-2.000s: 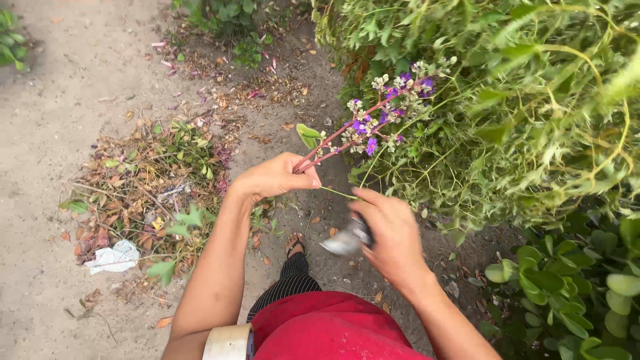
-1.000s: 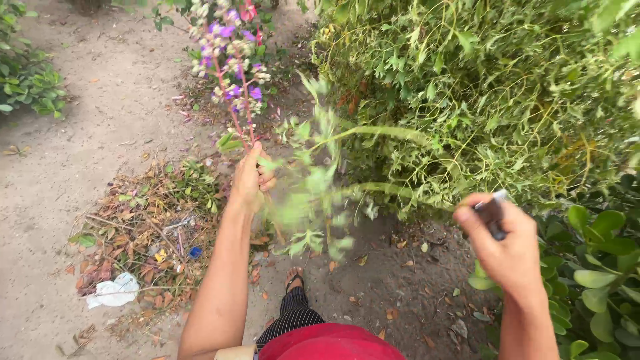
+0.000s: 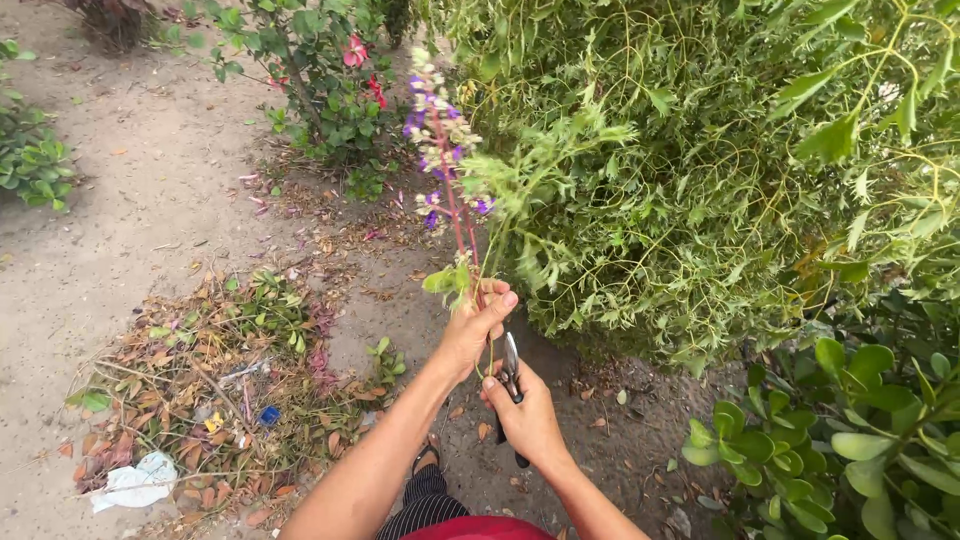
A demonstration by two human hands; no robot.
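My left hand (image 3: 477,322) is closed around the stems of a bunch of purple flower spikes (image 3: 446,165), held upright. A leafy green sprig (image 3: 536,195), partly blurred, rises beside the flowers from the same grip. Just below, my right hand (image 3: 521,409) holds a pair of pruning shears (image 3: 511,367) with black handles, the metal blades pointing up. Thumb and fingers of this hand also touch the thin lower ends of the green stems. Whether the blades are closed is hard to see.
A dense green shrub (image 3: 675,195) fills the right side, with a thick-leaved plant (image 3: 795,450) below it. Dry leaves and cuttings (image 3: 172,397) lie heaped at left beside a crumpled white piece of litter (image 3: 139,480). A bush with red flowers (image 3: 315,97) stands beyond.
My right hand, out at the right with the shears a second ago, is now close under my left hand. The green sprig now stands alongside the purple flowers.
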